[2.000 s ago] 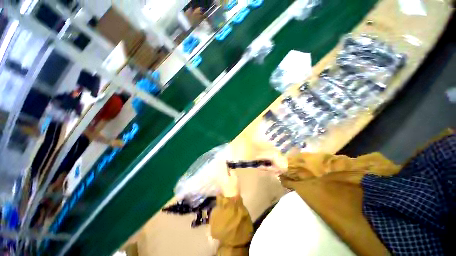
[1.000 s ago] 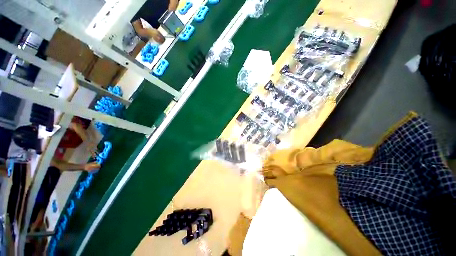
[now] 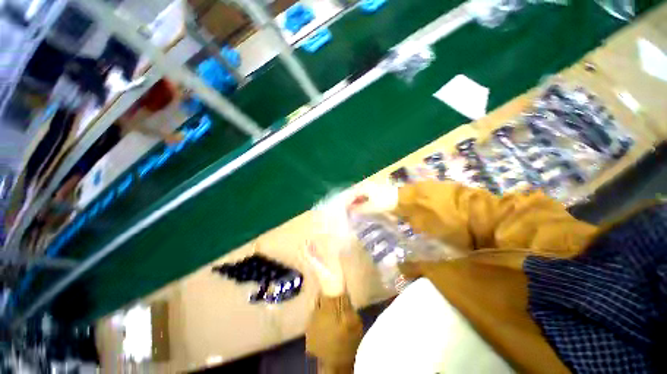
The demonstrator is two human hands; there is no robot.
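My right hand (image 3: 374, 199), blurred, is at the bench's belt-side edge with its fingers in the whitish film of a small clear bag (image 3: 335, 207). My left hand (image 3: 326, 264) is just below this film; its fingers are too blurred to tell their grip. A bagged part (image 3: 383, 239), grey and striped, lies below my right hand and beside its sleeve, partly covered. A dark pile of black pronged parts (image 3: 263, 277) lies on the bench to the left. Rows of bagged parts (image 3: 526, 153) lie to the right, partly behind my right sleeve.
The green belt (image 3: 285, 179) runs along the bench's far side, with a pale rail (image 3: 219, 162). A white sheet (image 3: 464, 96) lies at the belt's near edge. Film scraps (image 3: 409, 60) hang on the rail. Blue parts (image 3: 135, 179) line the far side, near a blurred person. A box (image 3: 150, 332) is lower left.
The view has turned, showing more bench at lower left. My left hand has come into view beside the film. My right hand has moved over the bagged part, towards the belt.
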